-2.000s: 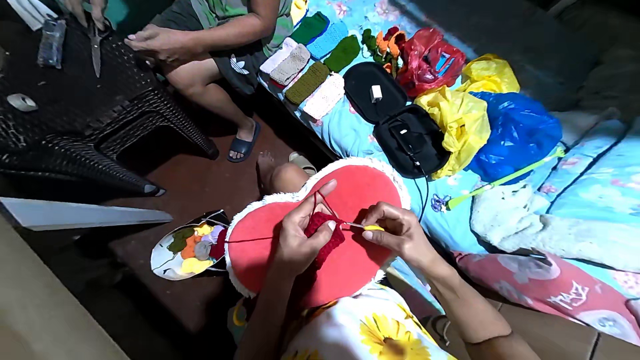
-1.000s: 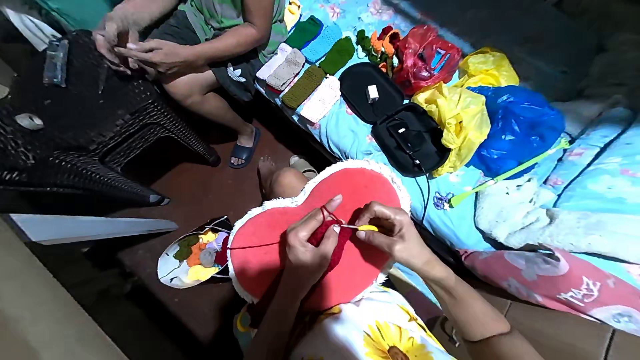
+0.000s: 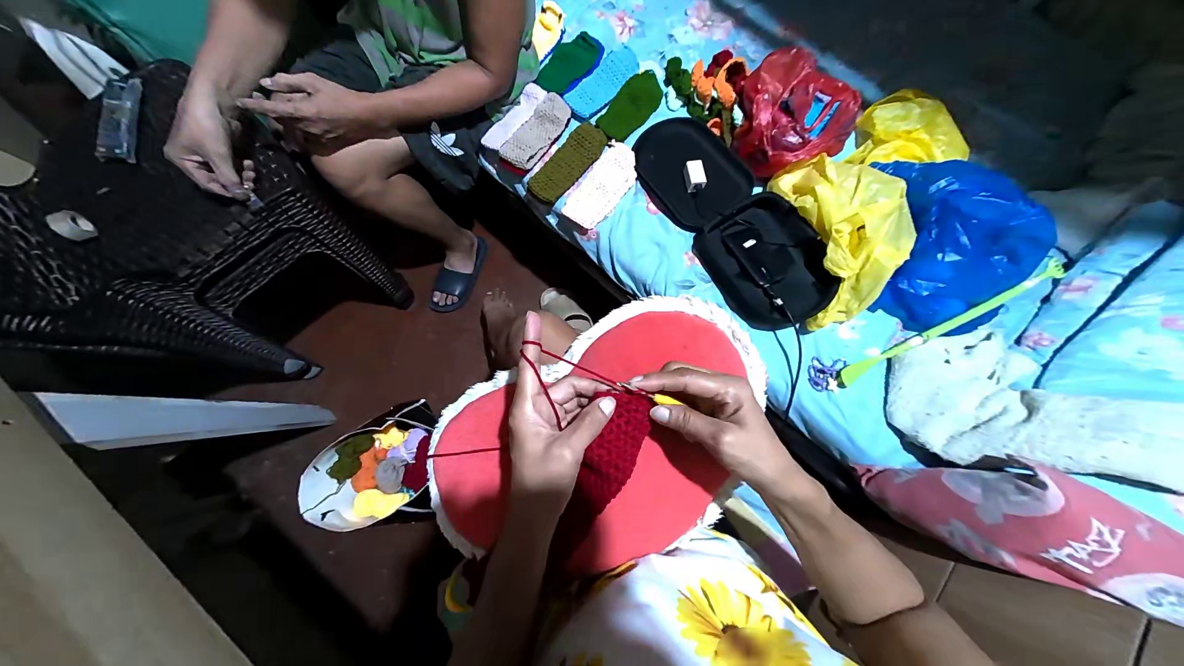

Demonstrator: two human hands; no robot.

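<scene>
A dark red crocheted piece (image 3: 618, 458) lies over a red heart-shaped cushion (image 3: 666, 347) with a white fringe. My left hand (image 3: 550, 430) pinches the piece's upper edge, its index finger raised with dark red yarn (image 3: 529, 356) looped round it. In my right hand (image 3: 717, 416) is a crochet hook with a yellow handle (image 3: 666, 400); its tip meets the work at the top edge. The yarn runs left from my left hand across the cushion to an oval container (image 3: 319, 504) holding balls of several colours.
Another person's hands (image 3: 319, 106) are over a black woven-pattern plastic table (image 3: 176, 213). On the bed to the right lie folded crocheted pieces (image 3: 569, 162), a black zip case (image 3: 763, 259) with a cable, a blue plastic bag (image 3: 962, 240), yellow and red bags, and a light green stick (image 3: 953, 324).
The raised finger of my left hand now stands more upright, with the yarn stretched to the hook. The other person's scissors, seen two seconds ago, no longer show; one hand has lowered toward the table.
</scene>
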